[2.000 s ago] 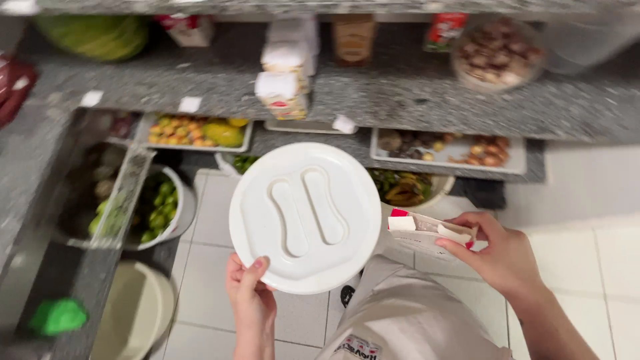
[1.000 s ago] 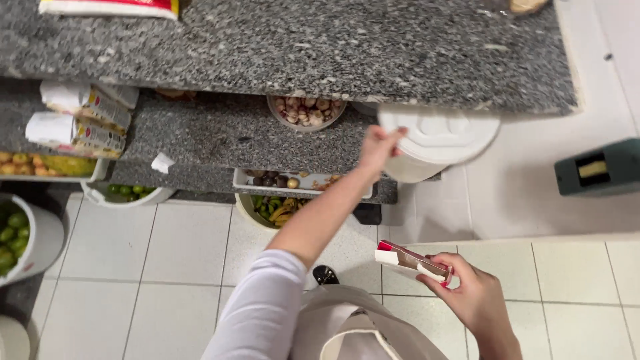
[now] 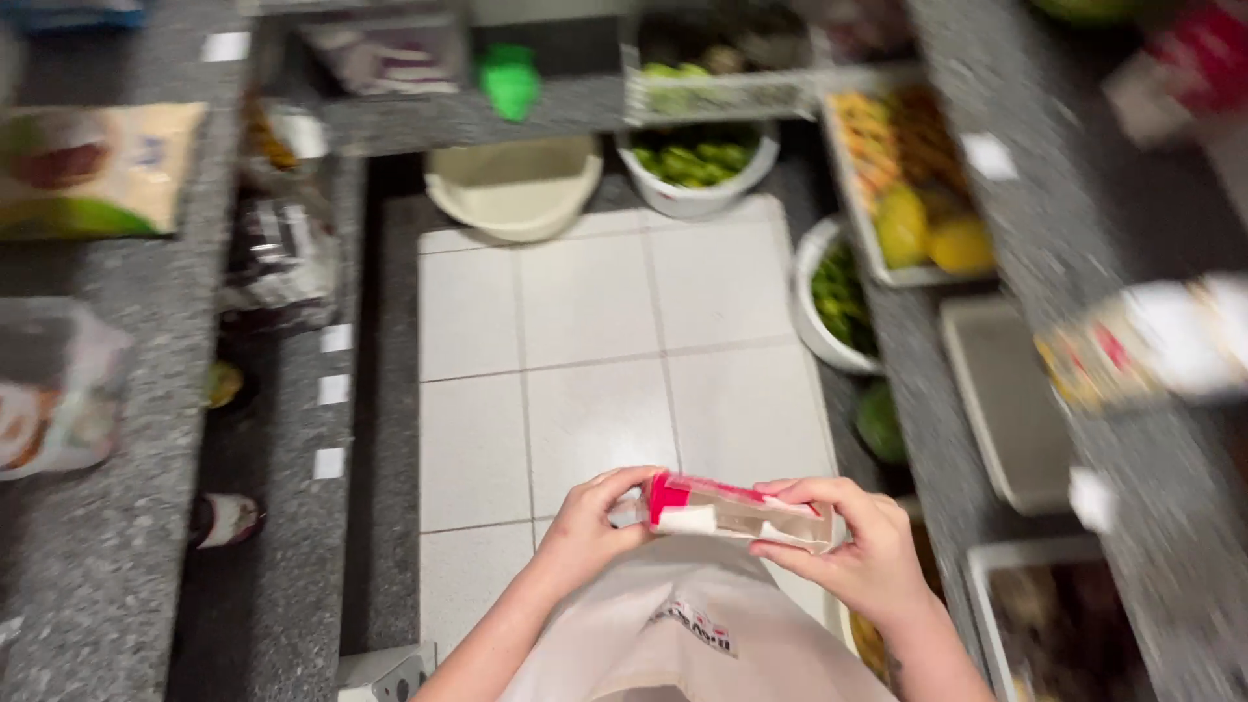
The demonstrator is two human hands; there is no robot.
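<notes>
Both hands hold a small red and white packet (image 3: 736, 509), level in front of the apron (image 3: 682, 614). My left hand (image 3: 595, 531) grips its red end between thumb and fingers. My right hand (image 3: 858, 546) pinches the opposite end, thumb below and fingers on top. The packet's near side looks torn or folded, with white inside flaps showing; what it contains cannot be made out.
Granite shelves stand on both sides. A cream basin (image 3: 517, 190), a white tub of green produce (image 3: 697, 171) and another tub (image 3: 838, 297) sit on the floor ahead. On the right are a fruit tray (image 3: 907, 185) and a grey tray (image 3: 1014, 400).
The left hand, earlier on a white lid and then at a lidded white container, now holds the packet together with the right. The view has turned strongly toward the aisle.
</notes>
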